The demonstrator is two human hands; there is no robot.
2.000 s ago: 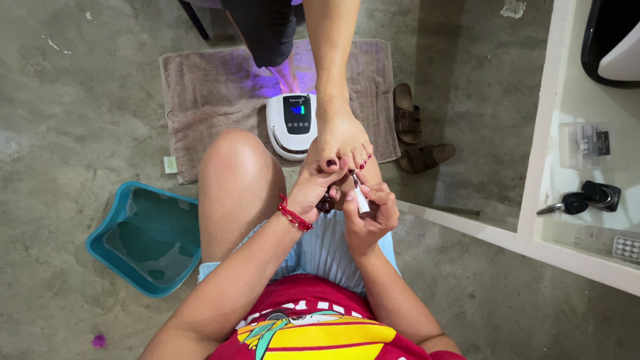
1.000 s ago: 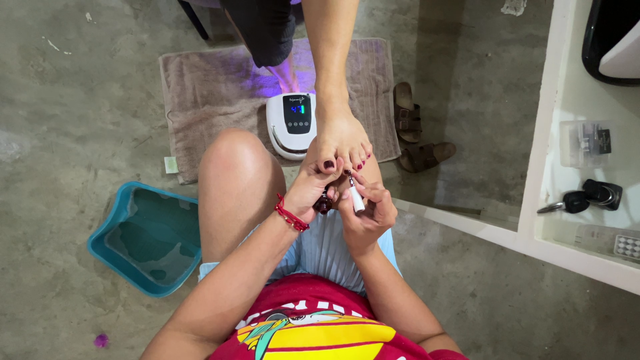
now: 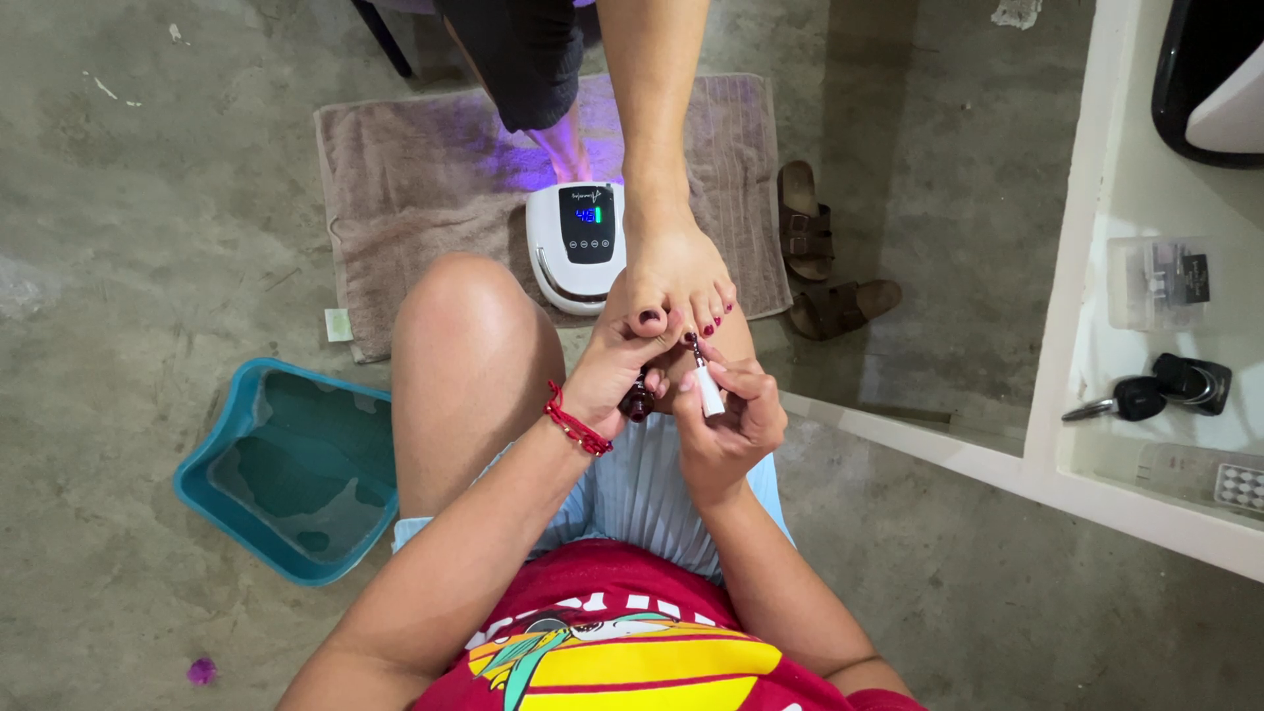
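Observation:
Another person's bare foot [image 3: 671, 262] rests at my knee, its toenails bearing dark red polish. My left hand [image 3: 617, 370] holds a dark nail polish bottle [image 3: 637, 400] in its curled fingers, while its thumb lies by the big toe and second toe. Between the thumb and fingers of my right hand [image 3: 736, 415] is a nail polish brush with a white cap handle [image 3: 709, 391]. The dark brush tip is at the second toe's nail; whether it touches is hard to tell. The bottle's neck points toward me, partly hidden by my fingers.
Beyond my knees, a white nail lamp [image 3: 576, 281] with a lit display stands on a brown towel [image 3: 425, 197], the person's other foot behind it. Brown sandals [image 3: 839, 309] lie right of the towel. A teal basin [image 3: 232, 494] holds liquid. Keys [image 3: 1136, 398] and plastic boxes are on the white shelf [image 3: 1047, 434].
The number on the lamp's display has changed. My right hand and the brush have shifted only slightly at the toes. My left hand keeps its hold on the bottle.

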